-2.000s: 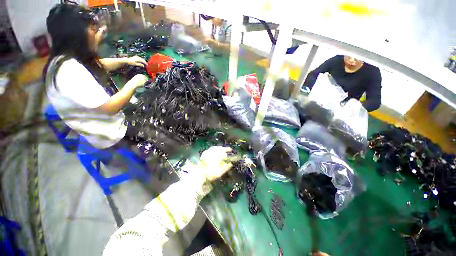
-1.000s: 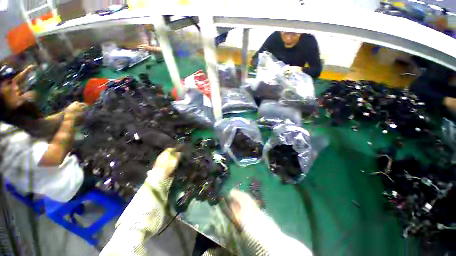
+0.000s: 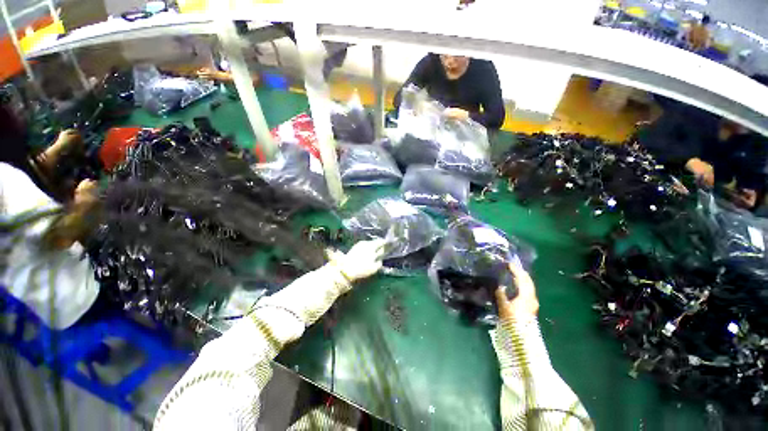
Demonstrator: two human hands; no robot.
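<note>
Two clear plastic bags with black parts lie in front of me on the green mat. My left hand (image 3: 362, 258) is at the near left edge of the left bag (image 3: 402, 231), its fingertips against the plastic; blur hides whether they grip it. My right hand (image 3: 520, 295) holds the right side of the right bag (image 3: 476, 252), thumb towards the bag. Dark parts show through both bags. A small pile of tiny dark pieces (image 3: 395, 310) lies on the mat between my forearms.
A large black cable heap (image 3: 194, 210) lies left, and more cable heaps (image 3: 682, 324) lie right. Fuller bags (image 3: 434, 187) and a red packet (image 3: 296, 135) stand behind. A white post (image 3: 316, 109) rises behind the left bag. People sit left, across and far right; a blue stool (image 3: 109, 362) stands left.
The view has turned right. My left hand has moved from the cable heap to the left bag. My right hand has come into view and moved from the mat's near edge to the right bag.
</note>
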